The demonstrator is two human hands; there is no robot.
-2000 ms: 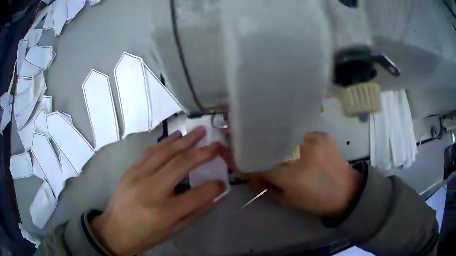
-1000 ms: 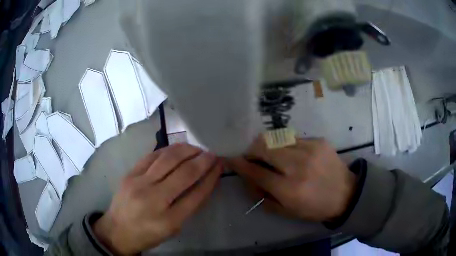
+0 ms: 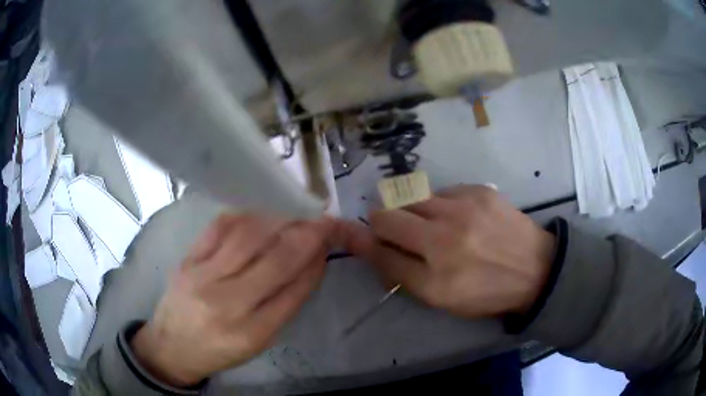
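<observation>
A white fabric piece (image 3: 330, 186) shows under the sewing machine head (image 3: 178, 100), just behind my fingertips; its near end is hidden. My left hand (image 3: 240, 294) has its fingers close together at the near side of the needle area; what they grip is hidden. My right hand (image 3: 464, 251) is curled beside it, below the small ribbed knob (image 3: 404, 190). The fingertips of both hands meet or nearly meet. A thin metal tool (image 3: 371, 311) sticks out from under my right hand toward the lower left.
White pointed tabs (image 3: 104, 205) lie spread at the left, one partly behind the machine head. A bundle of long white strips (image 3: 608, 143) lies at the right. A larger ribbed knob (image 3: 463, 58) hangs at the upper middle. The table's front edge runs below the hands.
The view has shifted: the machine head now sits further left, uncovering the needle area. The left hand, flat over a white tab two seconds ago, has drawn its fingers together beside the right.
</observation>
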